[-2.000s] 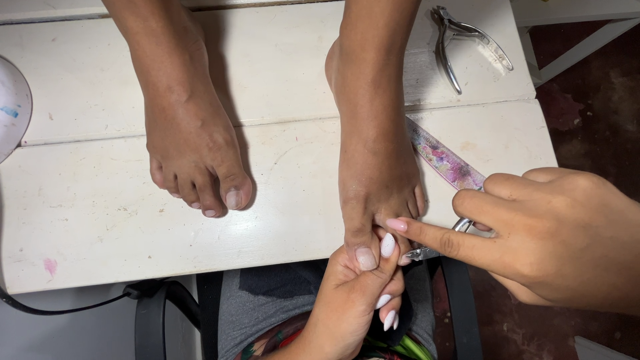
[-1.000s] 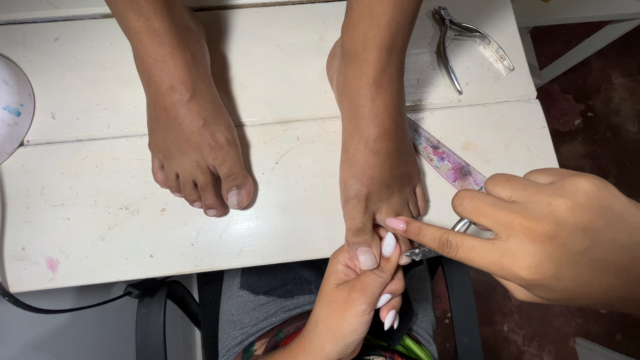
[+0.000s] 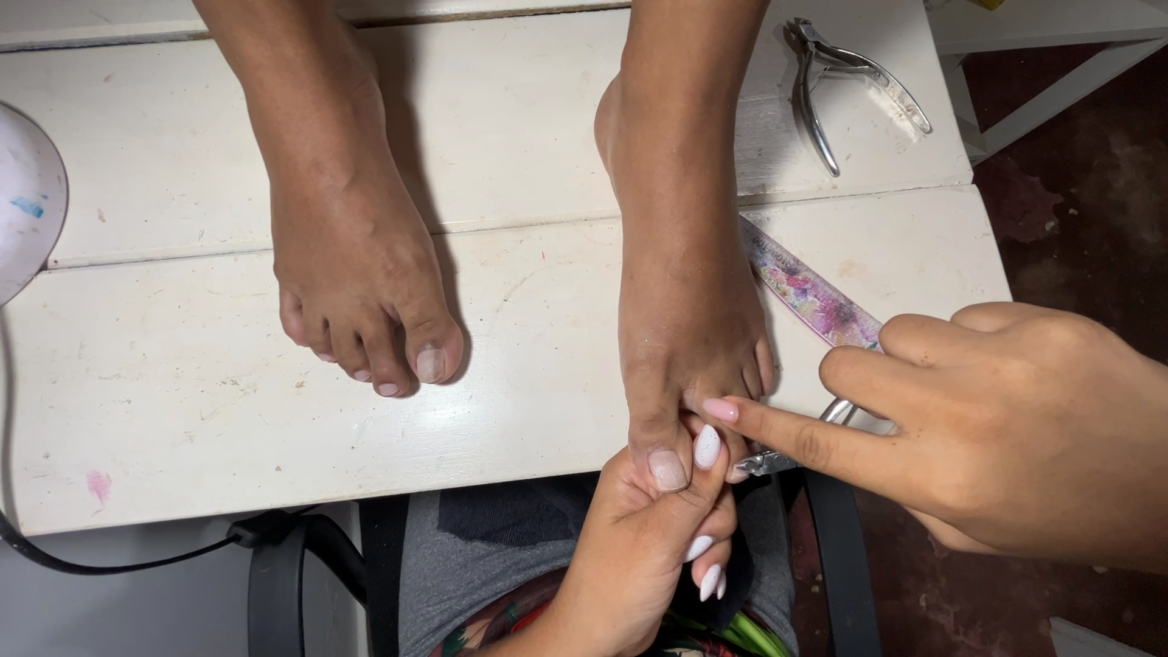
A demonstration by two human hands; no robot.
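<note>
Another person's bare foot rests on a white wooden table, its toes at the front edge. My left hand grips a toe beside the big toe between thumb and fingers. From the right, my right hand holds a metal cuticle nipper, its jaws at a smaller toe; its handles are mostly hidden under my fingers. My right index finger, with a pink nail, lies on the toes. The person's other foot stands flat further left, touched by neither hand. A floral nail file lies beside the held foot.
A second nipper lies on the white wooden table at the back right. A white rounded object with a blue smear is at the left edge, near a black cable. Dark chair arms show below the table's front edge.
</note>
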